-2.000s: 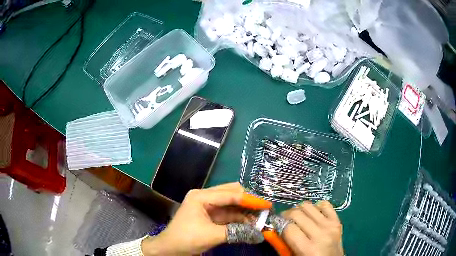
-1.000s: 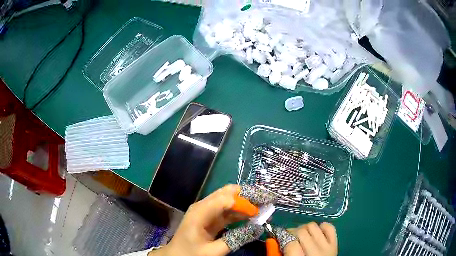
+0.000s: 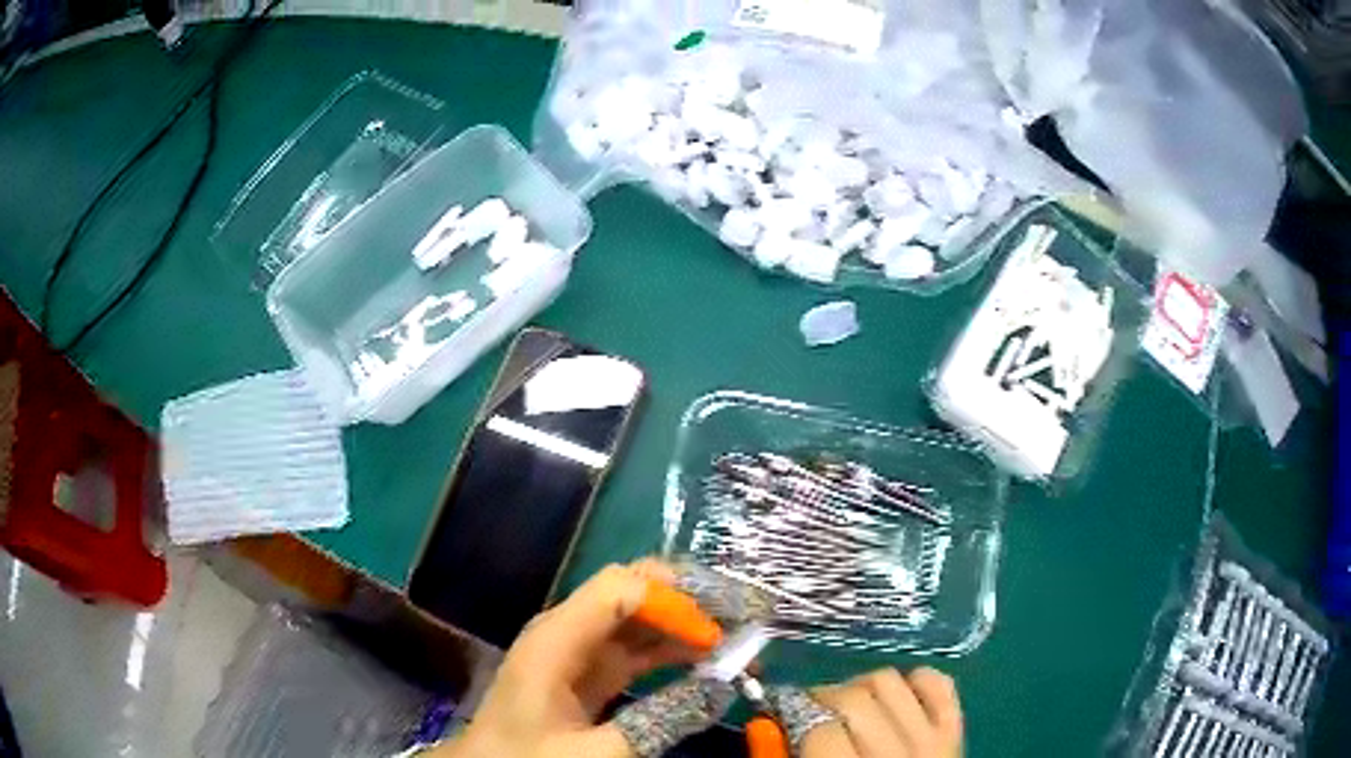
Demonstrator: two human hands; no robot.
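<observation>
My left hand [image 3: 585, 666], with an orange cot and speckled grey wraps on its fingers, pinches a white plastic cap [image 3: 736, 653]. My right hand [image 3: 867, 720], with an orange cot and a grey wrap, holds a thin metal rod [image 3: 753, 687] whose end meets the cap. How far the rod sits in the cap cannot be told. Both hands are at the bottom edge, just in front of the clear box [image 3: 981, 592] of metal rods [image 3: 830, 541]. The lower part of my right hand is cut off by the frame.
A black smartphone [image 3: 519, 496] lies left of the rod box. Behind are a frosted tub [image 3: 319, 319], a bag of white caps [image 3: 800, 170] and one loose cap [image 3: 828, 323]. A box of white strips [image 3: 1030, 356] and a blister tray [image 3: 1237, 666] are at right.
The bench contents have shifted slightly left and down in view. The cap has tilted in my left fingers, and my left index finger has moved. Both hands stay close together.
</observation>
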